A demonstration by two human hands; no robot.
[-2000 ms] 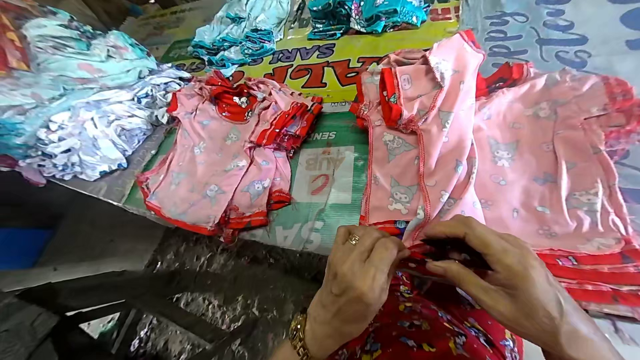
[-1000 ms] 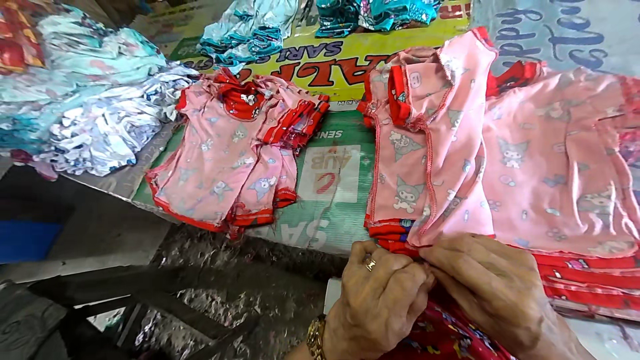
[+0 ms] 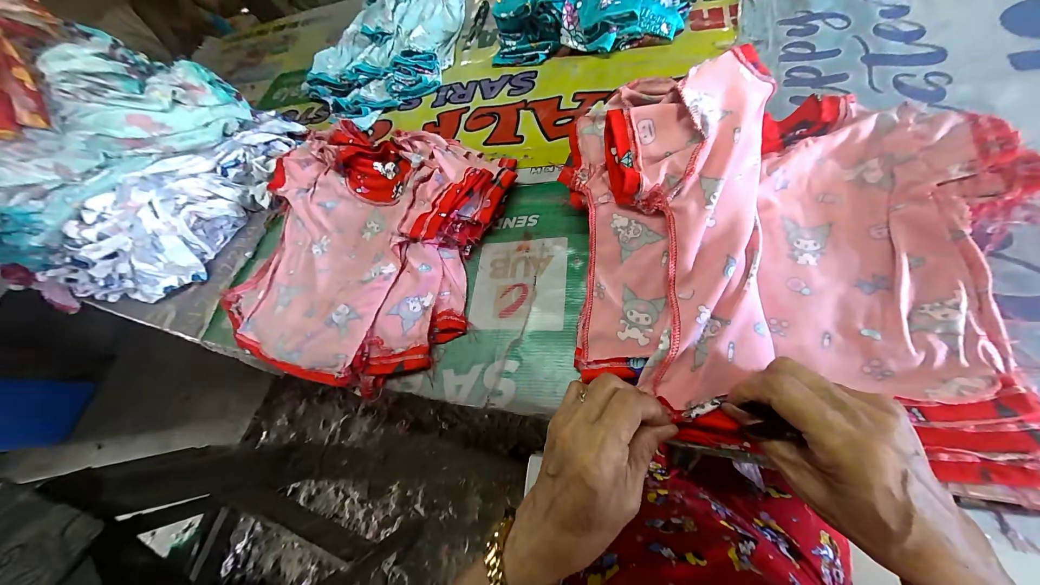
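Observation:
A pink printed garment with red trim [image 3: 715,268] lies on the table's near edge, atop a stack of similar garments. At its bottom hem, my left hand [image 3: 605,455] pinches the red edging between thumb and fingers. Just to the right, my right hand [image 3: 837,463] holds a small dark tool, partly hidden by the fingers, against the same hem; its kind is unclear. More pink garments [image 3: 861,244] lie stacked at the right, their red hems layered. Another pile of pink garments [image 3: 333,260] rests left of centre.
White and mint fabric pieces [image 3: 154,187] are heaped at the far left. Teal garments [image 3: 589,28] and light blue ones [image 3: 382,57] lie at the back. A printed tarpaulin [image 3: 520,357] covers the table. Dark beams [image 3: 244,479] stand below its near edge, and red patterned cloth [image 3: 715,528] lies beneath my hands.
My hands were close together at the hem one second ago and are now farther apart. The dark tool in my right hand has come into sight.

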